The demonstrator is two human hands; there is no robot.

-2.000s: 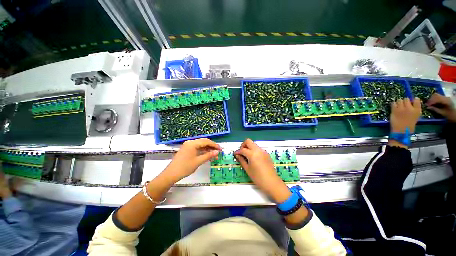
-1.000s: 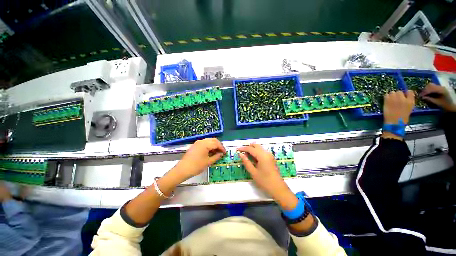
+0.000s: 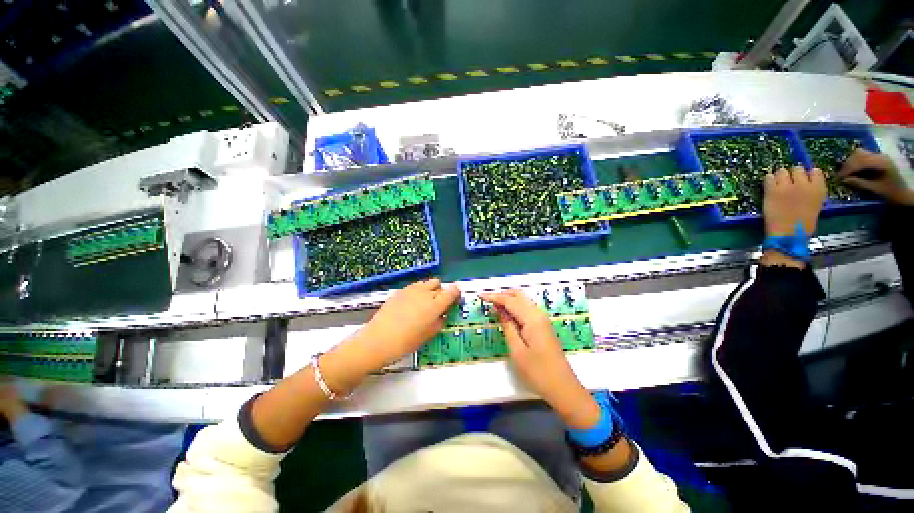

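A green PCB panel [image 3: 461, 344] lies on the conveyor rails in front of me, with small parts standing on its back right area. My left hand [image 3: 413, 313] is over the panel's left back corner, thumb and fingertips close together. My right hand [image 3: 523, 326] is over its middle, fingers bent and fingertips close to the board. Any small part between the fingertips of either hand is too small to make out. The part of the panel under my fingers is hidden.
Blue bins of small dark parts [image 3: 371, 250], [image 3: 521, 198] stand behind the rails. One PCB panel [image 3: 351, 205] rests across the left bin, another [image 3: 646, 197] bridges bins at right. A neighbour's hands [image 3: 794, 205] are at the right bins. A handwheel [image 3: 206, 263] is at left.
The view has shifted slightly, so the bins sit a little further left. My left hand has moved slightly right along the panel's back edge. My right hand stays over the panel's middle.
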